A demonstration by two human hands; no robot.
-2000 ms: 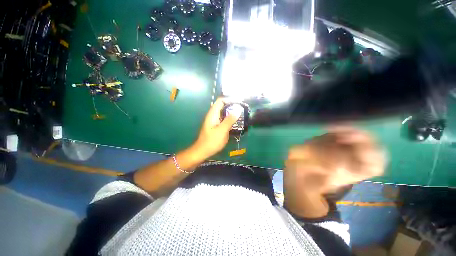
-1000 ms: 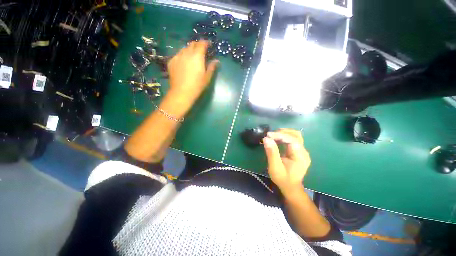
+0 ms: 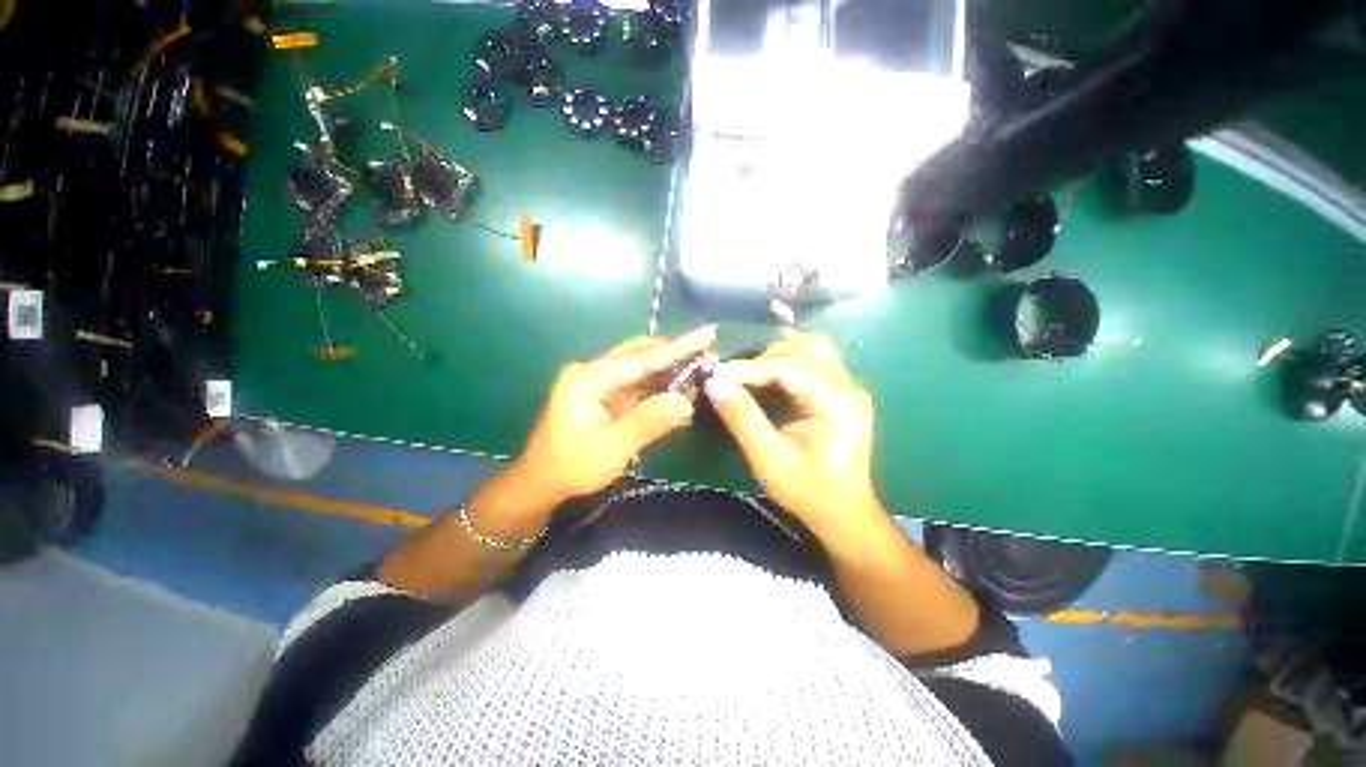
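My left hand [image 3: 595, 420] and my right hand [image 3: 805, 427] meet at the front edge of the green mat. Between their fingertips they hold a small dark part [image 3: 692, 375], mostly hidden by the fingers. It looks like a slotted round part, but I cannot tell for sure. A round black housing [image 3: 1056, 316] stands alone on the mat to the right. Slotted round parts [image 3: 586, 110] lie in a cluster left of the bright white screw feeder [image 3: 779, 180].
Wired circuit boards [image 3: 402, 183] lie at the left with orange tabs [image 3: 529, 238]. Stacked dark boards [image 3: 105, 225] fill the far left. More black housings [image 3: 1028, 232] stand right of the feeder, below a long black sleeve [image 3: 1109, 113]. Glossy black parts [image 3: 1327, 378] lie far right.
My left hand has come back from the parts at the back left to meet my right hand. The dark part in my right hand's fingers is now between both hands. The view has shifted.
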